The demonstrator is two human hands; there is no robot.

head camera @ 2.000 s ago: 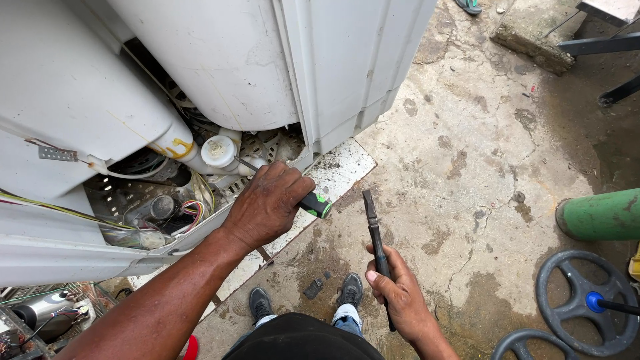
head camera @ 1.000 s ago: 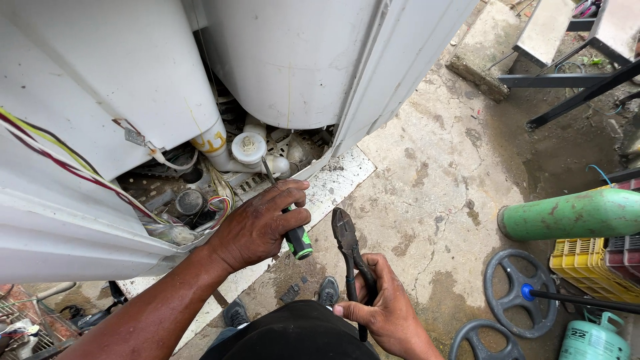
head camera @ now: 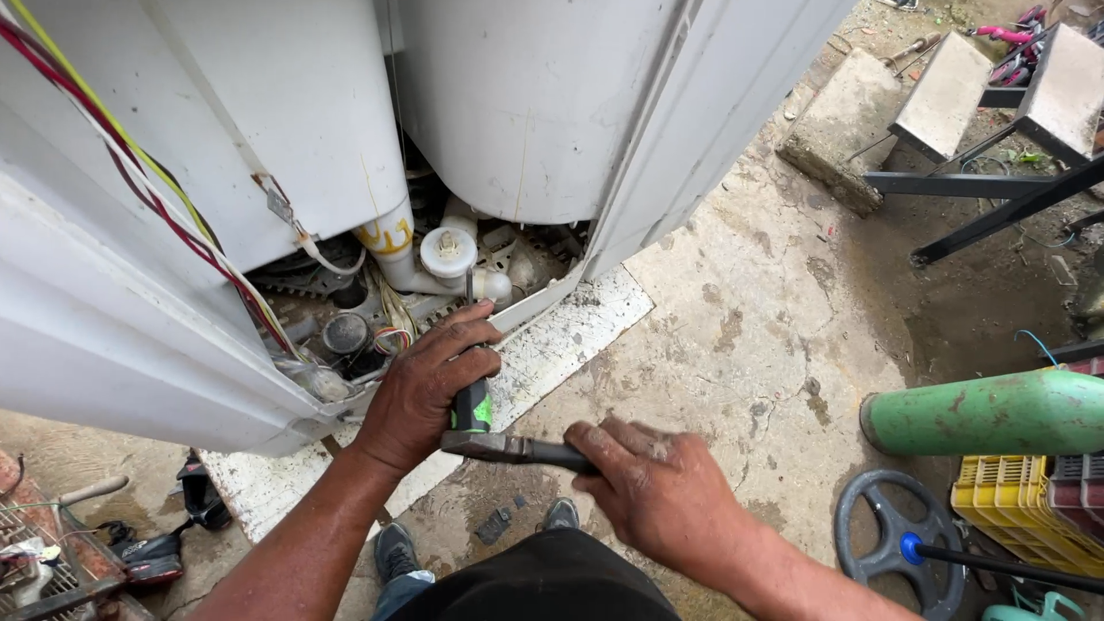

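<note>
My left hand (head camera: 431,384) grips the black and green handle of a screwdriver (head camera: 473,410), whose shaft points up beside the round white plastic cap (head camera: 448,252) of a drain fitting inside an open washing machine. In my right hand (head camera: 660,474) is a pair of pliers (head camera: 500,447) with dark handles. The pliers' head lies against the butt end of the screwdriver's handle. The screwdriver's tip is near the fitting; its exact contact cannot be told. Two white tubs (head camera: 517,103) stand above the fitting. Loose coloured wires (head camera: 159,194) hang at the left.
A white board (head camera: 595,323) lies under the machine's edge on the concrete floor. At the right are a green gas cylinder (head camera: 975,414), a wheel (head camera: 901,548), a yellow crate (head camera: 1005,509) and metal-framed steps (head camera: 944,95). Scrap parts (head camera: 52,552) lie at lower left.
My right hand has brought the pliers leftward to the screwdriver's butt end; one second ago they were apart from it. My left hand keeps the screwdriver by the fitting.
</note>
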